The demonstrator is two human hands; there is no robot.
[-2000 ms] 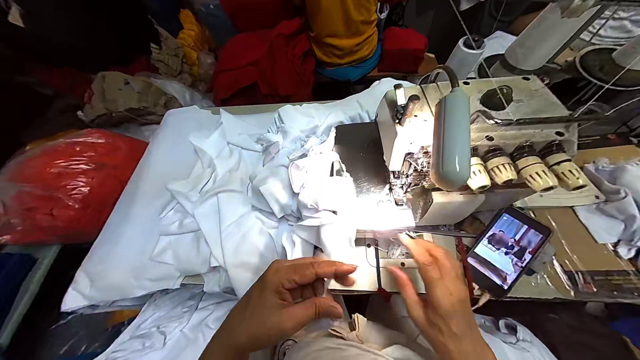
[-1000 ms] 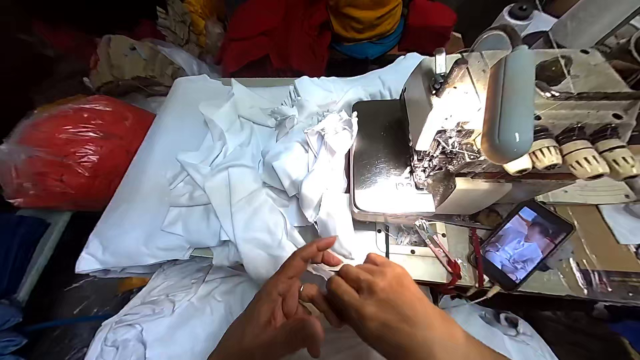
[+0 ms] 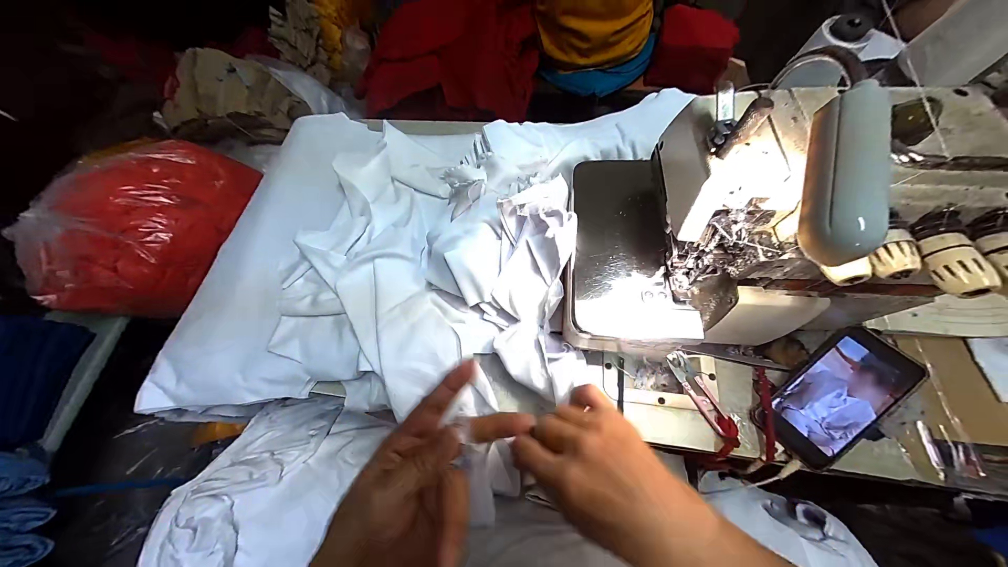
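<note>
My left hand point(image 3: 421, 465) is at the lower middle, fingers spread, with one finger reaching to the fingertips of my right hand point(image 3: 587, 465). The right fingers are curled around that fingertip; whether something thin lies between them I cannot tell. Behind both hands, rumpled white fabric point(image 3: 394, 283) covers the worktable. To its right stands an overlock sewing machine point(image 3: 846, 173) with a shiny metal plate point(image 3: 618, 236) and a lit needle area. Thread snips point(image 3: 701, 394) with red wrapping lie at the table's front edge.
A phone point(image 3: 846, 398) with a lit screen rests at the right. Red material in a clear plastic bag point(image 3: 150, 228) sits at the far left. More white fabric point(image 3: 268, 488) hangs below the table edge. Red and yellow cloth point(image 3: 453, 55) is beyond the table.
My hands were apart two seconds ago; they came together and touch now. The left fingers are more spread than one second ago. The view has shifted since the first frame.
</note>
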